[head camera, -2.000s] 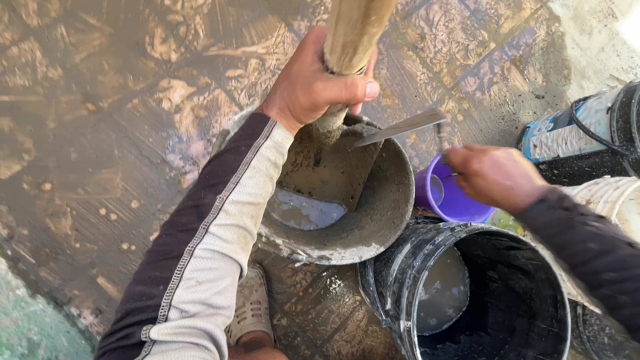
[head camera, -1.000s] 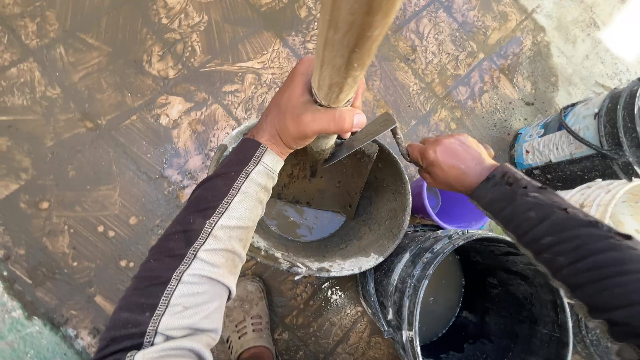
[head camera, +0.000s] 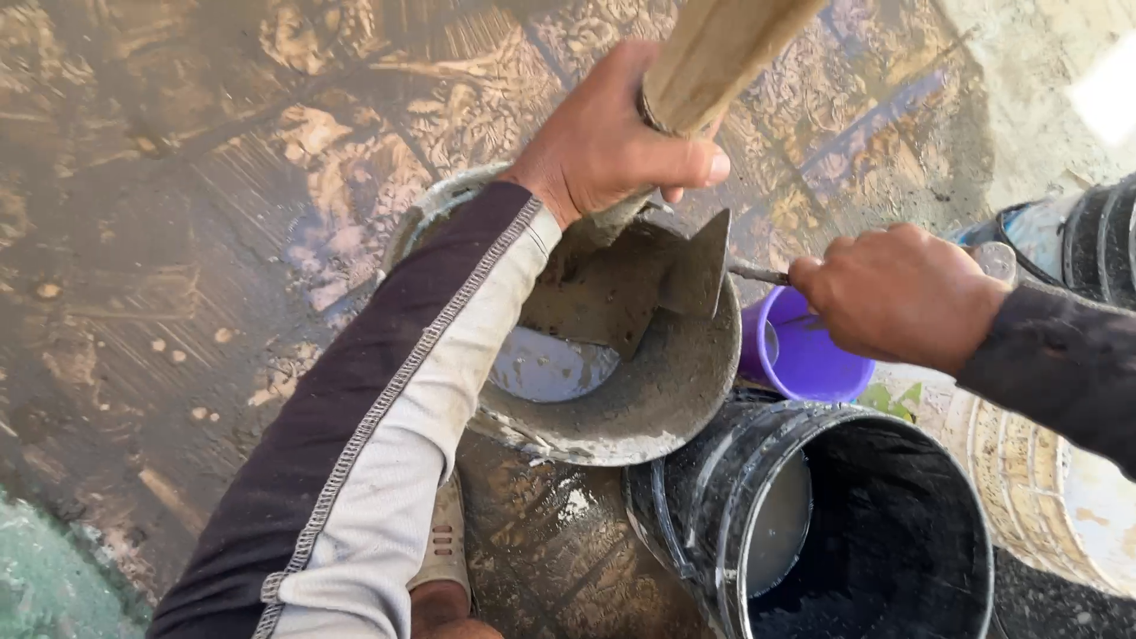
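My left hand (head camera: 626, 142) grips a thick wooden handle (head camera: 719, 62), whose flat, mortar-coated metal blade (head camera: 603, 275) sits tilted inside a round bucket (head camera: 683, 390). Greyish liquid (head camera: 550, 364) pools at the bottom of that bucket. A trowel is in my right hand (head camera: 905, 293), held by its handle. The trowel's pointed blade (head camera: 706, 266) is over the bucket's right side, close against the larger blade; whether they touch I cannot tell.
A purple plastic container (head camera: 821, 364) stands right of the mortar bucket. Nearer me, a black bucket (head camera: 683, 497) holds cloudy liquid. A cream bucket (head camera: 1003, 470) and another dark bucket (head camera: 1100, 240) are at the right. The tiled floor (head camera: 177, 231) is wet and muddy.
The trowel has turned from lying slantwise by the handle to pointing its blade across the larger blade's right side. The wooden handle leans further right. My left hand keeps its hold.
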